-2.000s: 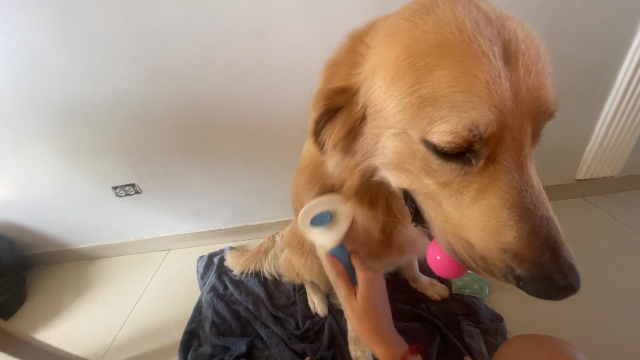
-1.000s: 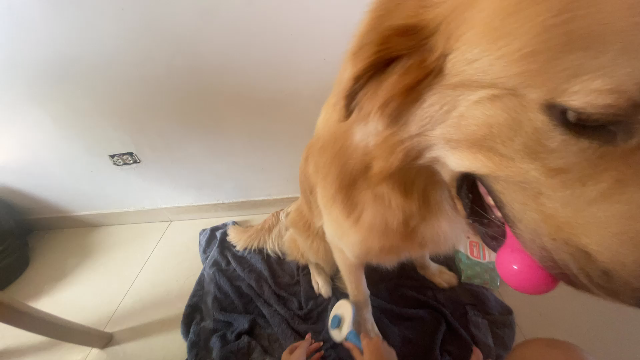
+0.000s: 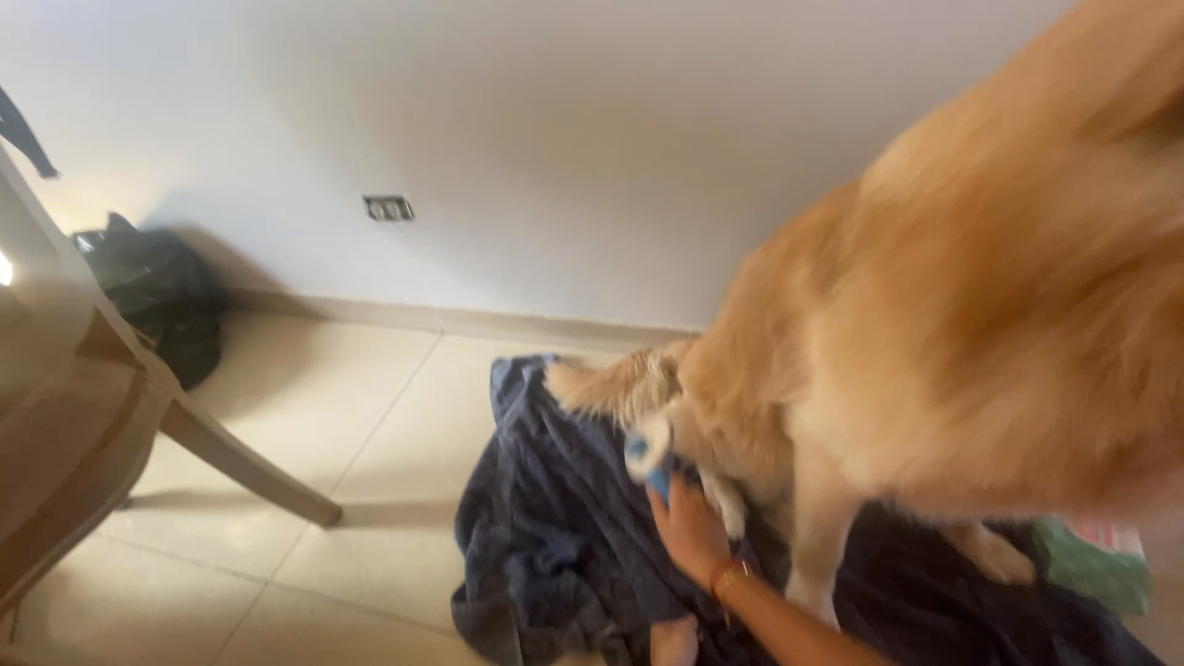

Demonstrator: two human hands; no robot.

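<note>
A golden-coated dog (image 3: 999,351) sits on a dark blue towel (image 3: 555,527), its head mostly out of view. My right hand (image 3: 694,532), with bracelets at the wrist, grips the blue handle of a pet grooming brush (image 3: 649,449). The round white back of the brush, with a blue button, faces me beside the dog's hindquarters, just below its tail (image 3: 606,387); whether the bristles touch the fur is hidden. At the bottom edge a small blurred part of what appears to be my left hand (image 3: 673,642) shows over the towel; its fingers cannot be made out.
A light plastic chair (image 3: 83,407) stands on the tiled floor at the left, with a black plastic bag (image 3: 162,296) behind it. A wall with an electrical outlet (image 3: 388,208) runs behind the dog. A green and white package (image 3: 1096,560) lies at the lower right.
The brush in my right hand has moved from the dog's chest, down past a front leg, to its hindquarters. The dog's head and the pink ball at its mouth have left view. The view has shifted left.
</note>
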